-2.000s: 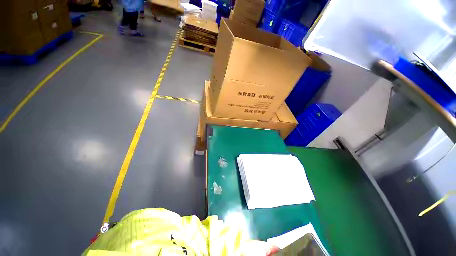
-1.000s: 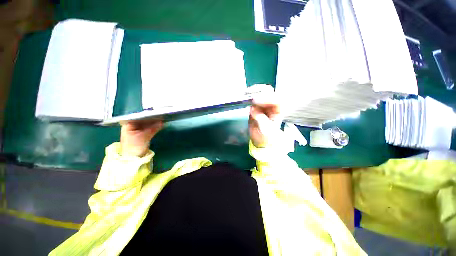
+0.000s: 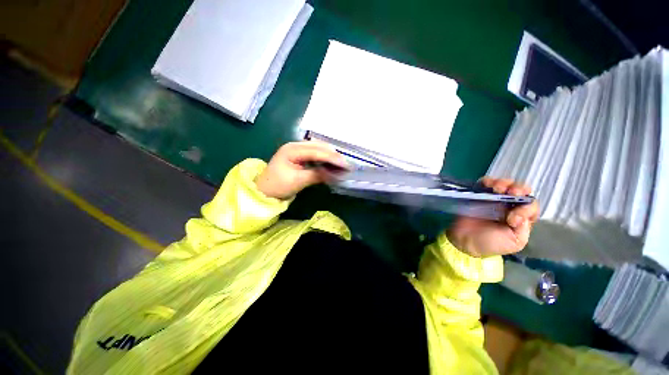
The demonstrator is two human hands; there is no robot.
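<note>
A thin grey tablet [image 3: 418, 192] is held nearly edge-on above the green bench. My left hand [image 3: 297, 168] grips its left end. My right hand [image 3: 499, 223] grips its right end, fingers on the far side and thumb near. Just beyond it a small pile of white sleeves [image 3: 385, 102] lies flat, with a dark edge showing at its near left corner. The tablet partly covers the pile's near edge. The tablet's faces are mostly hidden and slightly blurred.
A low stack of white sleeves [image 3: 231, 51] lies at the upper left. A tall stack of white sleeves [image 3: 594, 139] stands at right, with a dispenser bottle [image 3: 532, 282] near it. A dark-centred, white-bordered sheet [image 3: 550, 69] lies beyond. More sleeves [image 3: 638, 307] stand at lower right.
The view has turned, and the bench things now appear tilted. Both hands still hold the tablet, which now shows more of its near side. The small white piece by my right hand no longer shows.
</note>
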